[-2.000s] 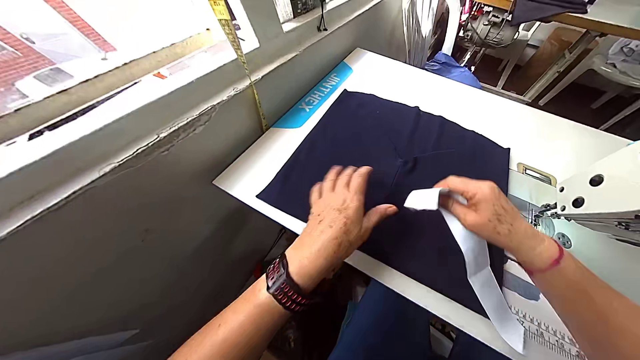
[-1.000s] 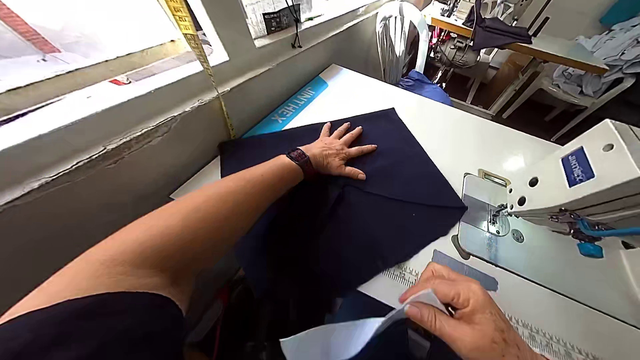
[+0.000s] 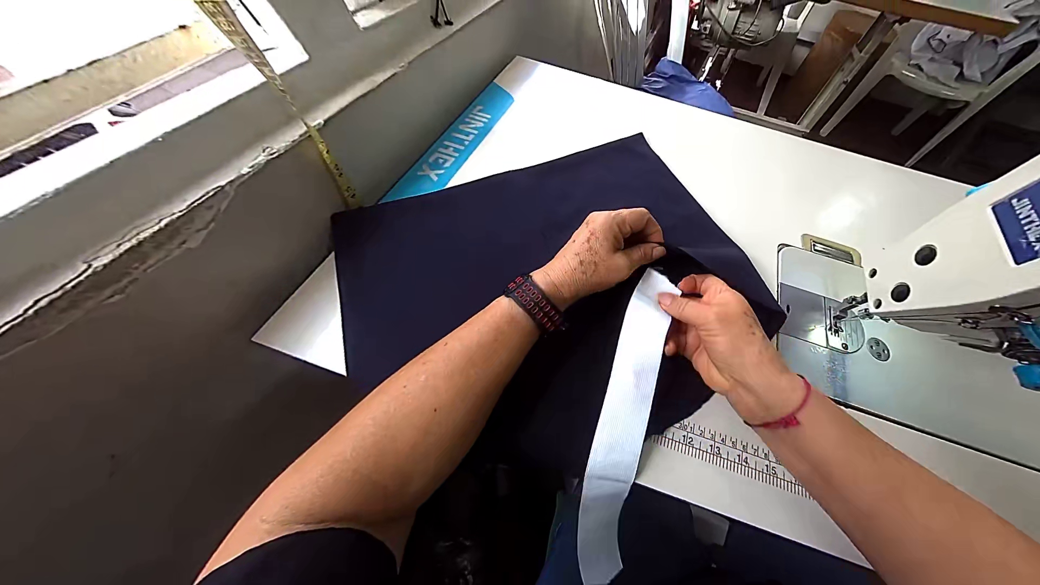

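Observation:
Dark navy fabric (image 3: 487, 236) lies spread over the white sewing table, one part hanging off the front edge. My left hand (image 3: 605, 252) pinches a raised edge of this fabric between thumb and fingers. Just right of it, my right hand (image 3: 711, 325) grips the upper end of a white elastic band (image 3: 621, 414) close to the fabric. The band's other end hangs down past the table's front edge. To the right of both hands stands the sewing machine's needle and presser foot (image 3: 837, 317), with a corner of the fabric beside its plate.
The white machine head (image 3: 959, 244) reaches in from the right. A printed ruler scale (image 3: 731, 455) runs along the table's front edge. A yellow tape measure (image 3: 325, 154) hangs by the wall and window at left. Behind the table is a white plastic chair (image 3: 934, 81) with cloth on it.
My left hand has gone from lying flat on the fabric to pinching its edge. My right hand, with the white band, has come up beside it.

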